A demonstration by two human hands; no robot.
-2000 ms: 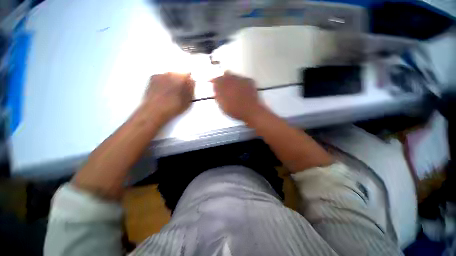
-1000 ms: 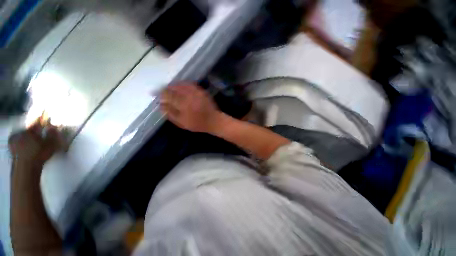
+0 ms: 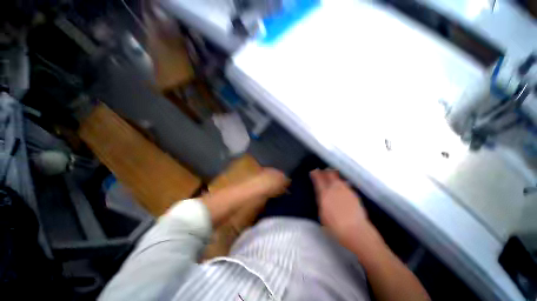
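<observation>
The white sewing machine table (image 3: 353,88) runs diagonally across the right of the view. The machine's needle area (image 3: 476,138) shows blurred at the right. Two small dark pieces lie on the tabletop, one a small dark round piece (image 3: 445,154). My left hand (image 3: 272,182) is below the table's front edge, over my lap, blurred, its fingers hard to make out. My right hand (image 3: 338,203) is close beside the table edge, fingers forward. I cannot tell whether either hand holds anything.
A wooden bench (image 3: 138,161) stands at the left, with metal frame parts (image 3: 85,214) beyond it. A pale scrap (image 3: 232,132) lies on the grey floor. A blue item (image 3: 288,19) is on the table's far left end. The black phone (image 3: 520,264) is at the right edge.
The view has swung from the table's right side to its left side and the floor. Both hands have moved off the table to its front edge and my lap.
</observation>
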